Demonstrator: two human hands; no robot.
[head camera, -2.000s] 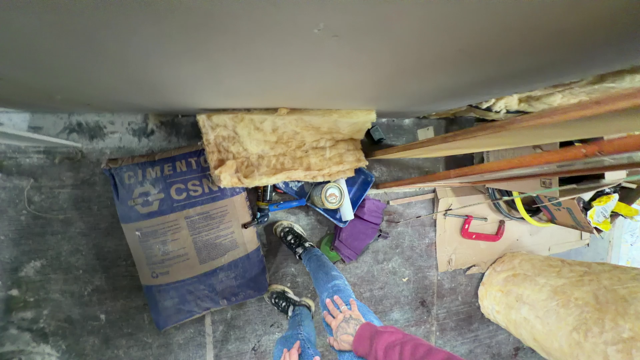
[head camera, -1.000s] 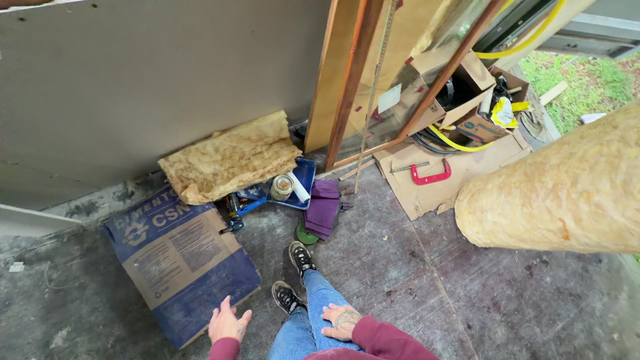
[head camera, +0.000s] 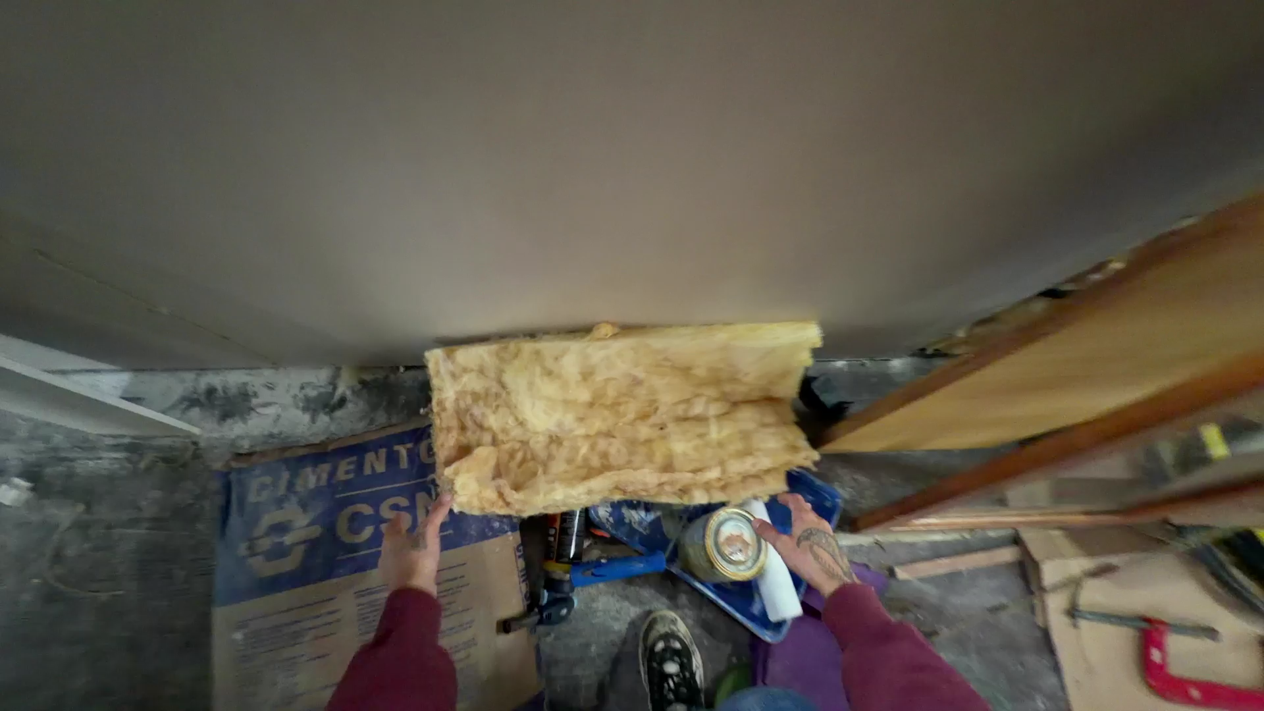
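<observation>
A rectangular piece of yellow fiberglass insulation (head camera: 627, 415) lies against the foot of a grey wall panel. My left hand (head camera: 413, 548) is at its lower left corner, over a paper cement bag, its fingers apart. At the lower right edge is my right hand (head camera: 805, 543), fingers spread, above a white paint roller (head camera: 777, 583) and beside a round metal can (head camera: 729, 545). Both stand or lie in a blue paint tray (head camera: 736, 607). Whether either hand touches the insulation is not clear.
The cement bag (head camera: 365, 592) lies flat at left. Blue-handled tools (head camera: 617, 570) sit between it and the tray. Wooden frames (head camera: 1066, 336) lean at right, with a red C-clamp (head camera: 1170, 662) on cardboard. My shoe (head camera: 671, 660) is below; purple cloth (head camera: 805, 662) lies by the tray.
My hands have moved from by my legs to either side of the insulation's lower edge. The view has swung toward the wall and come closer. The insulation still lies by the wall.
</observation>
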